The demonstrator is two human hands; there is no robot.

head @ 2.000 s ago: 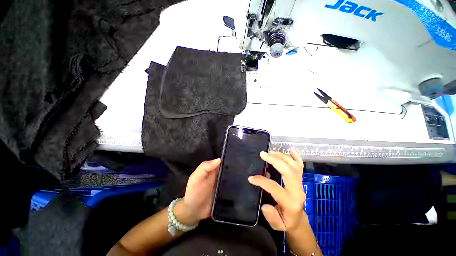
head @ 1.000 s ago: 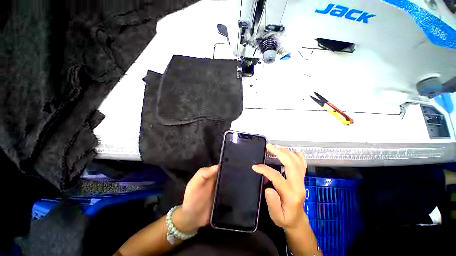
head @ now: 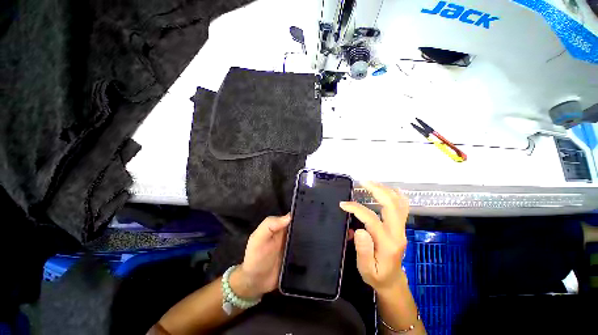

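My left hand (head: 265, 255) holds a dark smartphone (head: 316, 239) with a pale rim by its left edge, upright in front of the table edge. My right hand (head: 383, 239) is over the phone's right side, fingers apart, one fingertip at the screen's upper right edge. A dark pocket-like piece (head: 265, 114) with rounded corners lies on a larger dark garment panel (head: 226, 176), its upper right corner beside the presser foot (head: 328, 86). The panel hangs over the table edge, its lower part partly hidden by my left hand and the phone.
Thread snips (head: 440, 141) lie on the machine bed right of the needle. A large dark fabric pile (head: 79, 98) covers the left. The white sewing machine (head: 485, 72) stands at the back right. A measuring scale (head: 492, 198) runs along the front edge. A blue crate (head: 438, 275) is below.
My right hand's fingers have shifted over the phone, and the hand is slightly farther right. My left hand keeps its hold. The whole view has shifted slightly; the fabric and snips look unmoved.
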